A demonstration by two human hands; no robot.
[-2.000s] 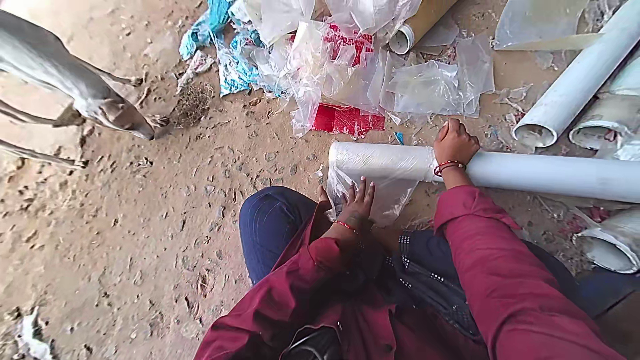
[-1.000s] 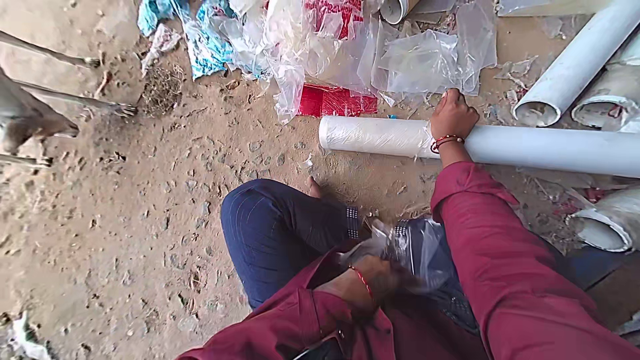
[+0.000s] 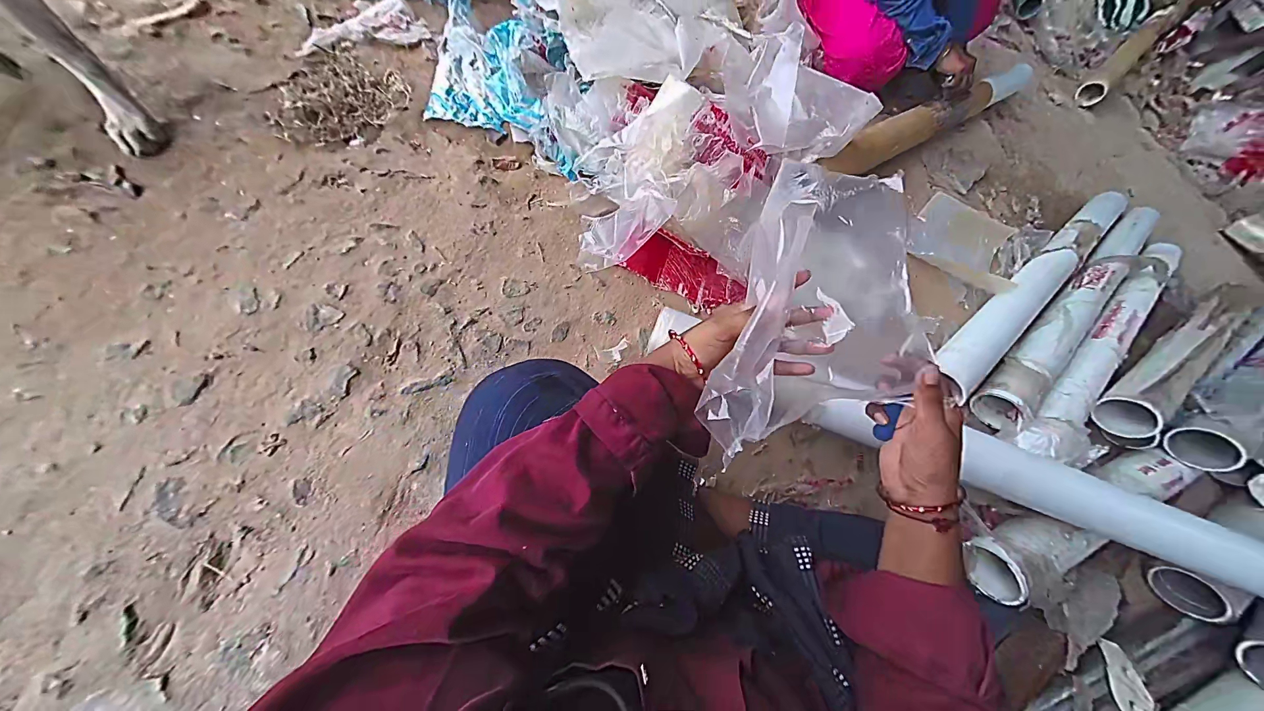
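Observation:
A sheet of clear plastic film (image 3: 859, 267) is spread in front of me between my hands. My right hand (image 3: 920, 434) grips its lower right edge, with something small and blue by the fingers. My left hand (image 3: 755, 341) is behind the film's left part, its fingers spread; whether it pinches any film I cannot tell. Beneath both hands a long white tube (image 3: 1066, 494) lies across my lap area, running to the lower right, its left end partly covered by my left hand and the film.
A heap of crumpled plastic film (image 3: 662, 148) lies ahead, with a red piece (image 3: 681, 269) at its edge. Several used tubes (image 3: 1007, 321) lie at right. Another person's hand (image 3: 955, 65) is at a brown tube (image 3: 889, 133). An animal's leg (image 3: 89, 79) shows upper left.
My right hand has left the white tube and now holds film. My left hand has moved from my lap up to the film, which is now raised and spread. The view has shifted.

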